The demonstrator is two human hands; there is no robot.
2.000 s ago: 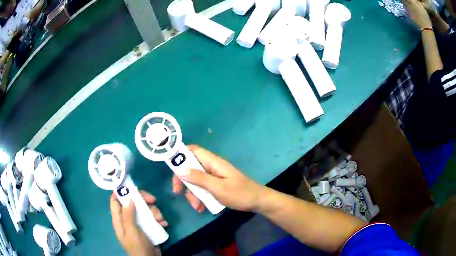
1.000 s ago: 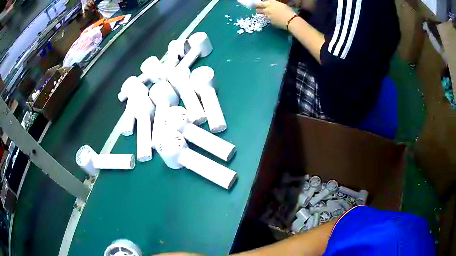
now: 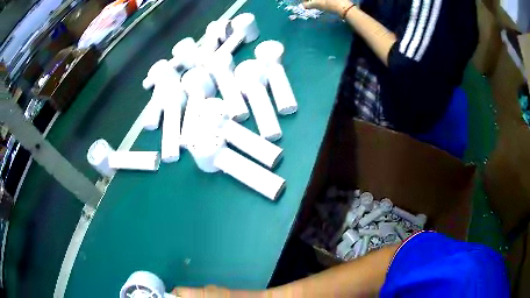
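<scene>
A white handheld fan (image 3: 142, 285) shows only its round head and the start of its handle at the bottom edge, lower left. My right hand (image 3: 203, 292) is at the handle side of that fan, closed around it, and is mostly cut off by the bottom edge. My right forearm and blue sleeve come in from the lower right. My left hand is not in view. A loose pile of white fans (image 3: 197, 84) lies on the green bench (image 3: 174, 233) ahead. One more fan (image 3: 132, 160) lies by the pale edge strip, left of the pile.
A brown cardboard box (image 3: 407, 163) with white fans or parts stands below the bench edge at right. A neighbouring worker (image 3: 424, 70) sits beyond it, a hand near small white bits (image 3: 302, 10). A metal post (image 3: 52, 157) stands at left beside the dark green conveyor.
The view has swung right from the two held fans to the pile. My left hand has left the picture. Since one second ago, another fan lies at the pile's right side.
</scene>
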